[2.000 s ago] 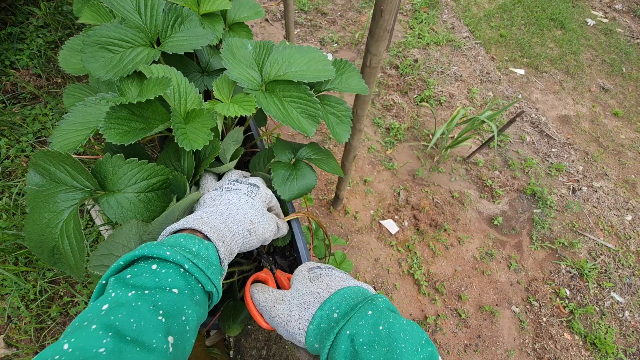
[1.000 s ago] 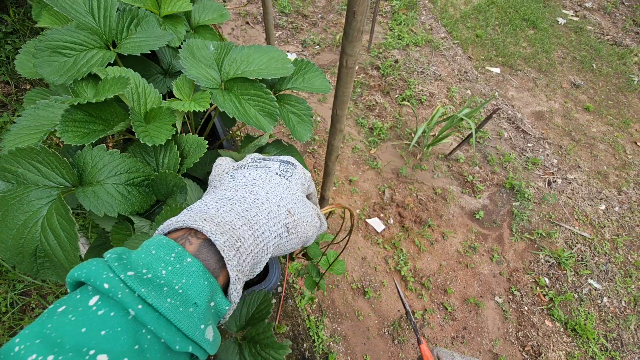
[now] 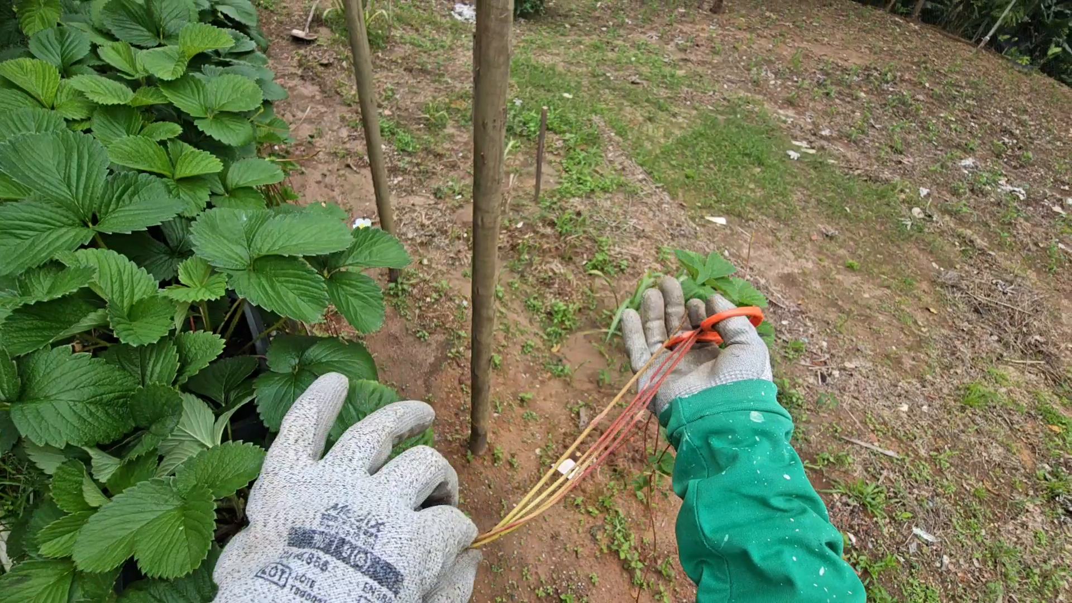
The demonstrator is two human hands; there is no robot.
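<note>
My left hand (image 3: pixel 360 511), in a grey knit glove, is at the lower left beside the strawberry plants (image 3: pixel 142 335). Its thumb and finger pinch one end of a bundle of thin red and yellow stems, likely runners (image 3: pixel 578 444). The stems stretch up and right to my right hand (image 3: pixel 691 343), gloved and palm up, with several fingers extended. Orange-handled scissors (image 3: pixel 733 318) hang on its thumb; their blades are hidden. Green leaves (image 3: pixel 712 276) show just beyond the right fingers, and the stems cross that palm.
A wooden post (image 3: pixel 488 209) stands upright between the plants and my right hand. A thinner post (image 3: pixel 368 126) stands behind it to the left, and a short stake (image 3: pixel 540 155) farther back. Bare soil with weeds and scattered litter (image 3: pixel 716 220) lies to the right.
The view has swung up, showing more of the plant row. My left hand has come away from the foliage. The right hand, seen earlier around the scissors' handles, is now palm up with stems across it.
</note>
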